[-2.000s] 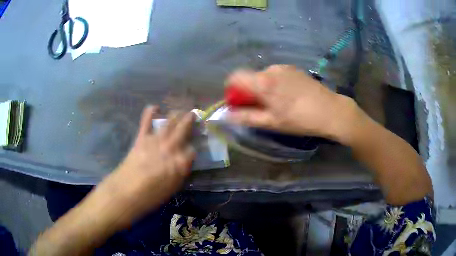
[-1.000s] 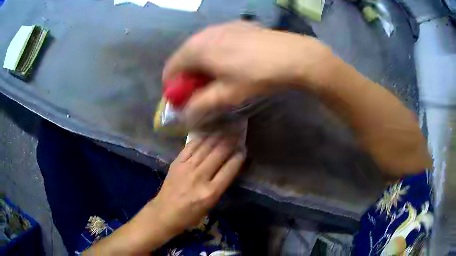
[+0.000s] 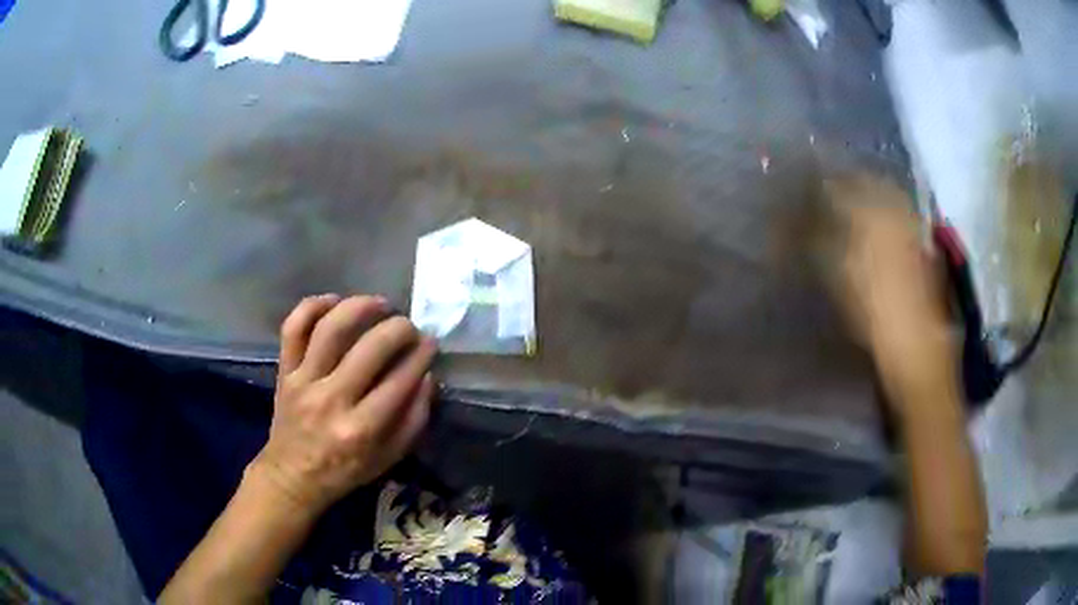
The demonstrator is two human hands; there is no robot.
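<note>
A folded pocket (image 3: 476,278), a small white five-sided piece with its point away from me, lies on the grey table; grey shows through its middle and lower part. My left hand (image 3: 355,378) has curled fingers at the pocket's lower left corner; whether it grips the corner is unclear. My right hand (image 3: 875,266) is blurred at the right side of the table, away from the pocket. The iron (image 3: 967,296), dark with a red part, is just beyond it at the table's right edge, partly hidden; I cannot tell if the hand touches it.
The finished stack (image 3: 45,189) is at the left edge. Dark-handled scissors (image 3: 210,24) lie beside white pieces (image 3: 343,26) at the upper left. Yellow-green panels (image 3: 609,14) lie at the top. A black cord (image 3: 1046,301) curves at the right. The table's front edge (image 3: 662,416) runs below the pocket.
The iron and my right hand have moved from over the pocket to the right edge. The pocket is uncovered, and my left hand has moved from on top of it to its lower left corner.
</note>
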